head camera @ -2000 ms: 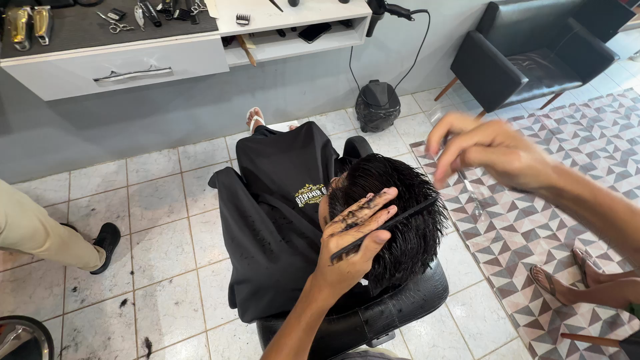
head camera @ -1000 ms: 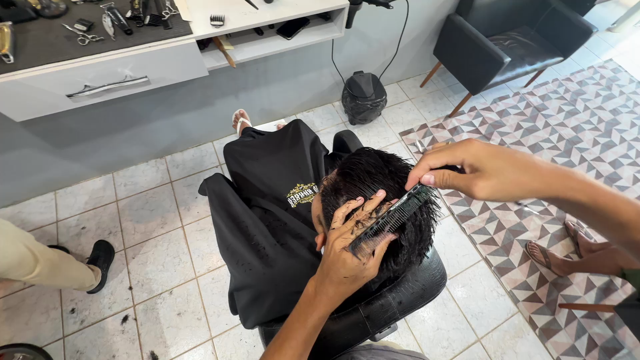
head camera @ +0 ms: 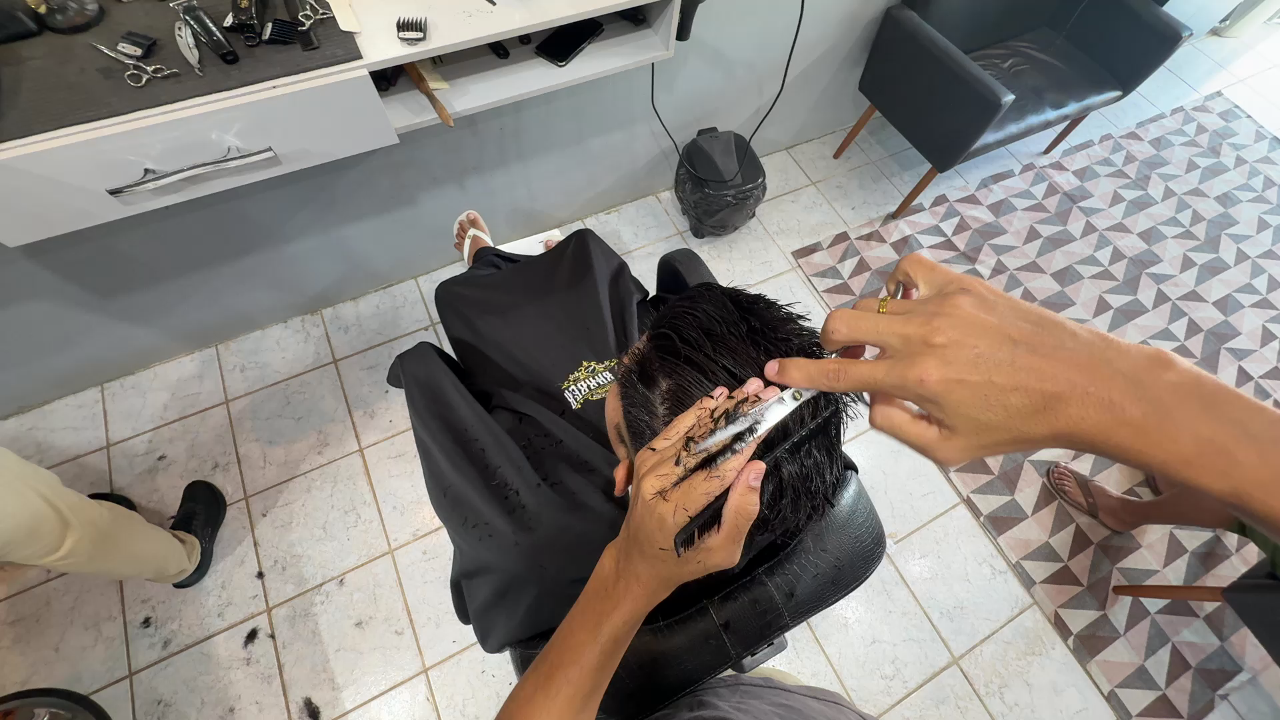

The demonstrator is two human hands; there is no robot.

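A seated person with wet dark hair (head camera: 715, 335) wears a black barber cape (head camera: 530, 430). My left hand (head camera: 690, 480) lies against the head, its fingers strewn with cut hair, and pinches a black comb (head camera: 705, 525) under the thumb. Whether hair is clamped between those fingers is hard to tell. From the right, my right hand (head camera: 930, 360) holds metal hair scissors (head camera: 760, 420) by the finger rings. The scissor blades lie across the fingers of my left hand, pointing down and left; they look slightly blurred.
A counter with a drawer (head camera: 190, 180) bears clippers and other scissors (head camera: 135, 65). Near the wall stands a black bin (head camera: 720, 185). A black armchair (head camera: 1000, 90) is at the upper right, beside a patterned rug (head camera: 1080, 280). People's legs show at left and right.
The scissors now lie over my left fingers; one second ago my right hand was at the comb's upper end. The comb has gone from across the fingers to under my left thumb.
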